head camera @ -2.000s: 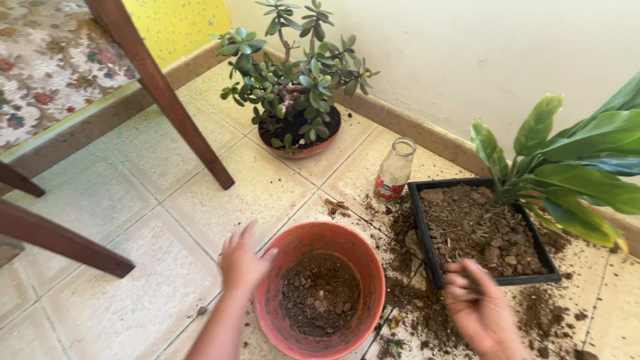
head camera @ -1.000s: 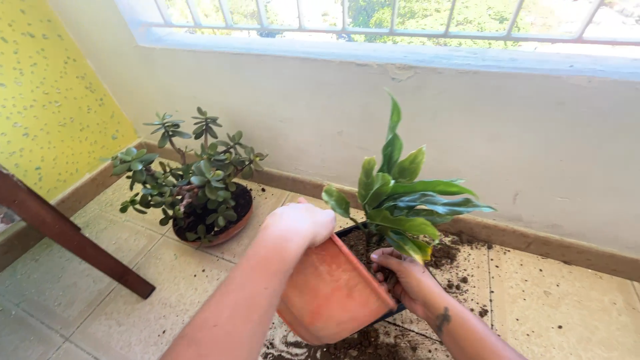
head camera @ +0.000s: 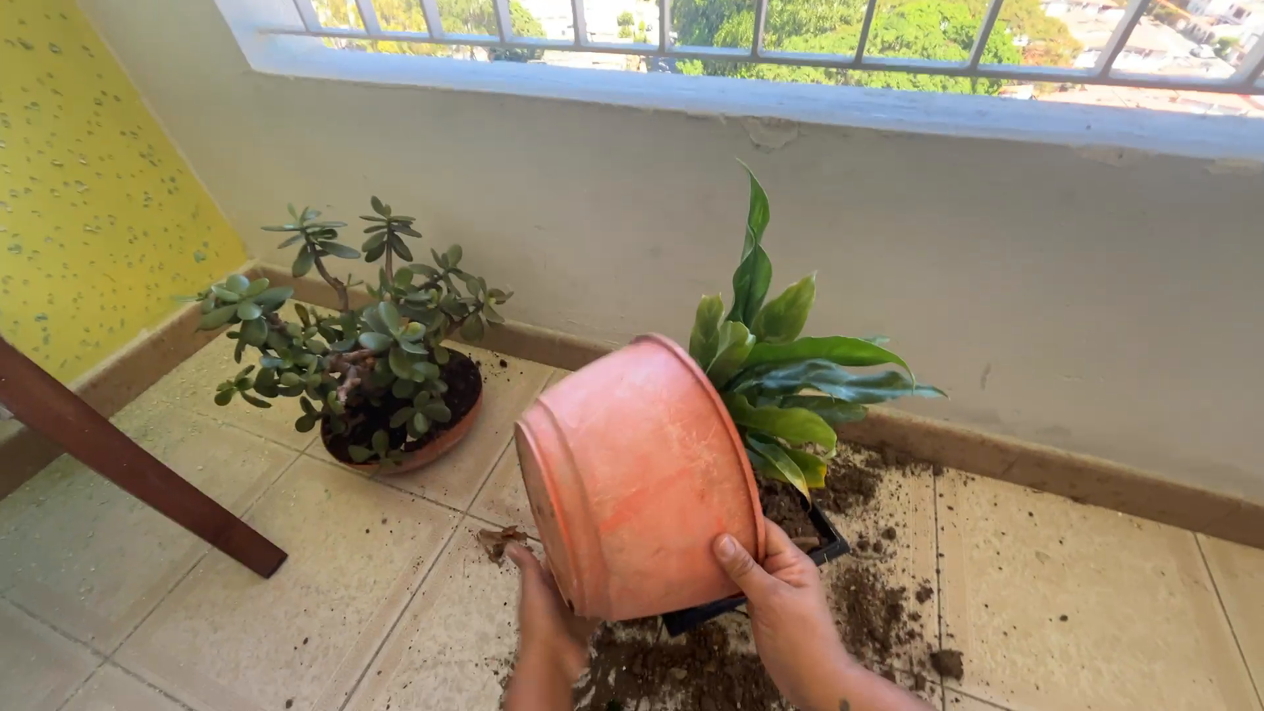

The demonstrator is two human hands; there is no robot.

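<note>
An orange plastic flowerpot (head camera: 642,484) is tipped on its side, its mouth turned right toward a leafy green plant (head camera: 790,385) in a black square planter (head camera: 832,545). My right hand (head camera: 790,602) grips the pot's rim, thumb on the outer wall and fingers hidden at the mouth. At the base end, my left hand (head camera: 551,617) supports the pot from below, its fingers partly hidden behind it. The pot covers much of the planter, so its inside is out of sight. Soil shows in the planter beside the plant's leaves.
A jade plant in a shallow bowl (head camera: 434,449) stands at the left near the wall. A wooden furniture leg (head camera: 148,464) slants in from the left. Spilled soil (head camera: 681,671) and a dry leaf (head camera: 502,541) lie on the tiles. Above the wall runs a barred window (head camera: 691,59).
The orange pot, upright on the floor two seconds ago, has been lifted and tipped beside the planter. My right hand has moved from the plant's base to the pot's rim, my left hand to its base.
</note>
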